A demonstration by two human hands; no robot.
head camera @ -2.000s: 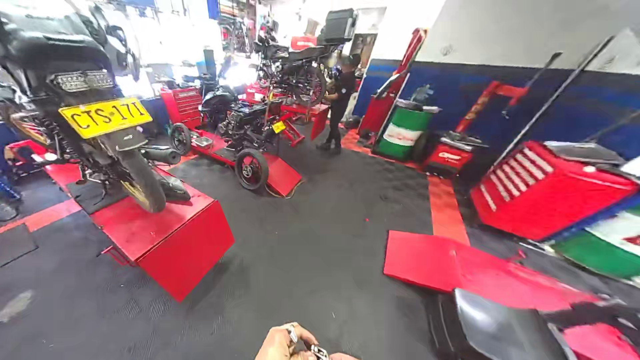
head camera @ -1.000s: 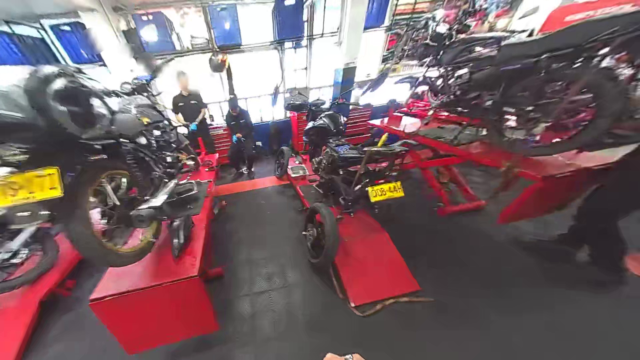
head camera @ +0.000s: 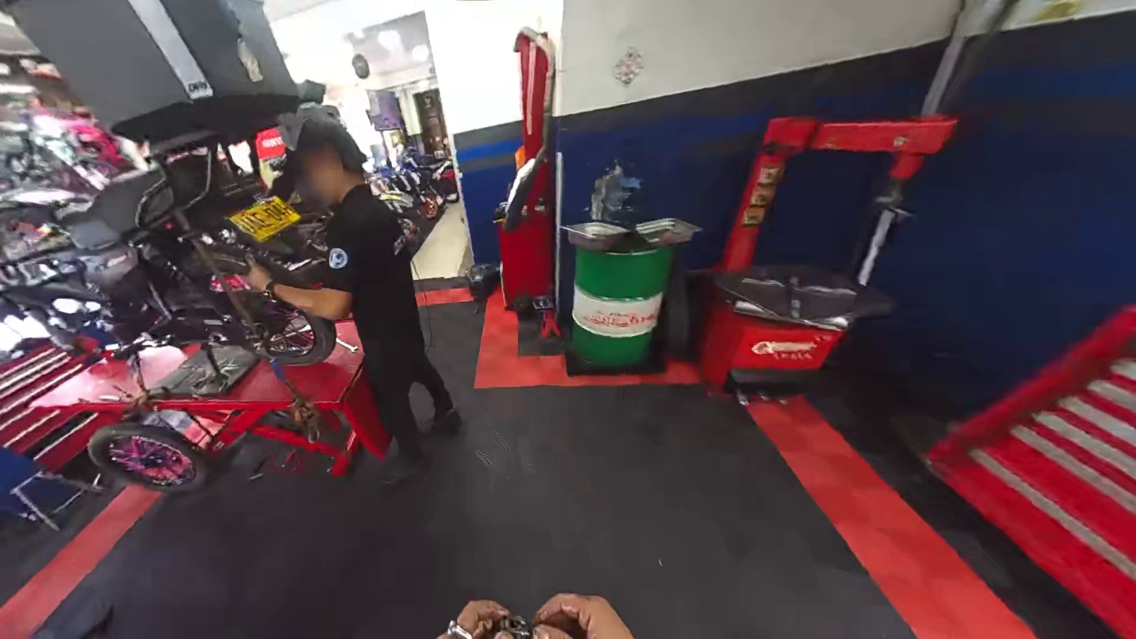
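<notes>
At the bottom edge of the view, my left hand (head camera: 479, 619) and my right hand (head camera: 579, 616) are close together. Between their fingertips is a small dark metal part (head camera: 516, 627), pinched from both sides; its exact kind cannot be told. A shiny metal piece, perhaps a ring, shows at my left hand's fingers. The lower parts of both hands are cut off by the frame. Below and ahead of them lies the dark floor (head camera: 568, 497).
A person in black (head camera: 377, 266) stands at a motorcycle (head camera: 169, 257) on a red lift table (head camera: 342, 377). Trays top a green-and-white drum (head camera: 619, 302). Beside it stands a red wheeled machine (head camera: 772, 342). A red tool cabinet (head camera: 1056, 470) is at the right, and red strips cross the floor.
The view has swung strongly and now faces the drum and the blue wall. Both hands now show at the bottom, where one second ago only a bit of fingers showed.
</notes>
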